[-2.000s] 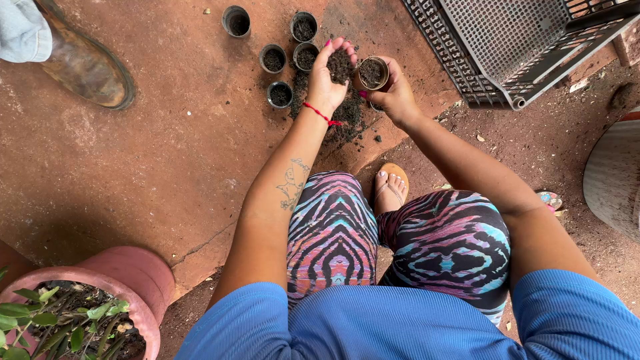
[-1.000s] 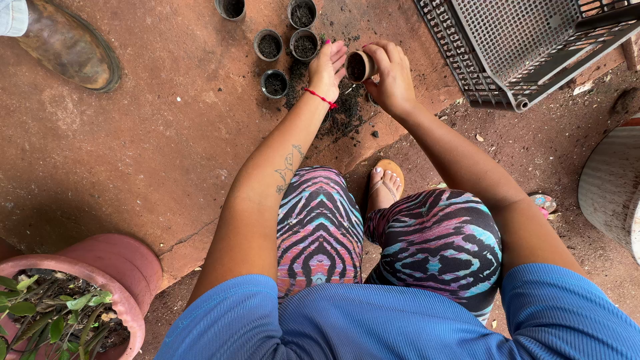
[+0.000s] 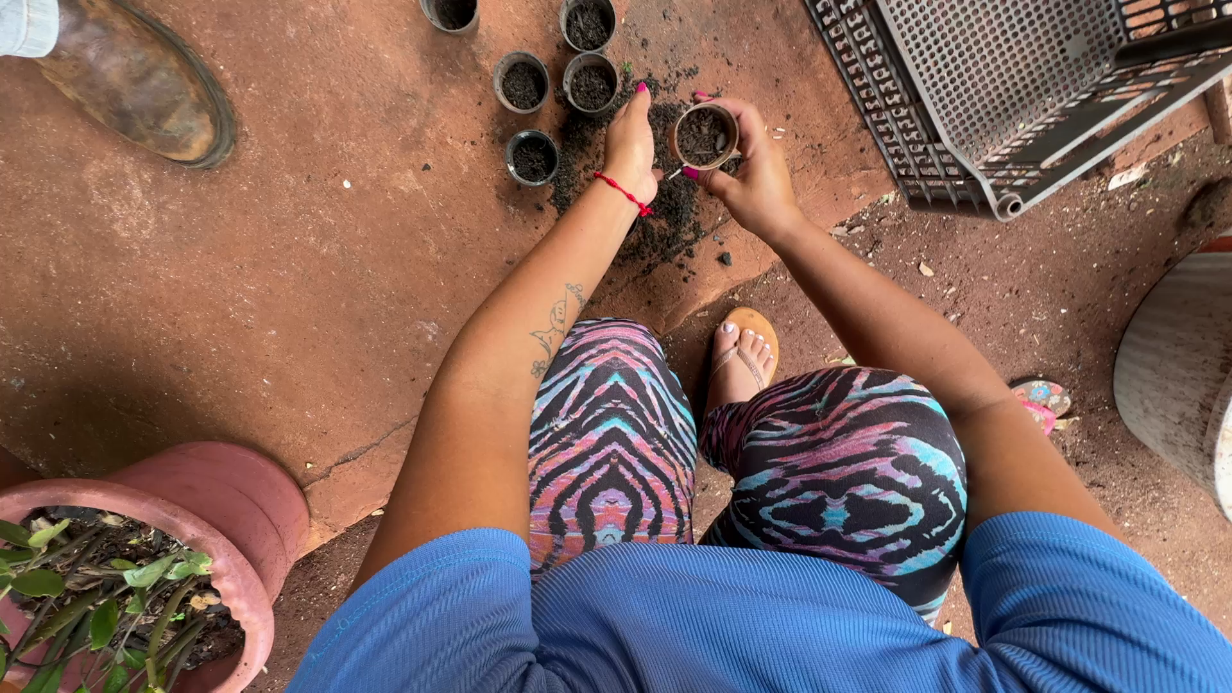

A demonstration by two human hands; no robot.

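My right hand grips a small round pot with dark soil inside, its mouth toward the camera. Just left of that pot is my left hand, edge-on over the loose dark soil on the ground; its palm is mostly hidden, and whether it holds anything does not show. Several small pots stand on the reddish ground to the left: one by my left fingertips, another beside it, a black one nearer me, and others farther off. Those pots have soil in them.
A black plastic crate lies at the upper right. At the upper left is another person's brown boot. A large pink planter with a leafy plant is at the lower left, and a pale round container stands at the right edge.
Two seconds ago my left hand held soil, palm up, beside the pot; now no soil shows in it. The pot in my right hand tilted toward my left hand, then turned mouth up again.
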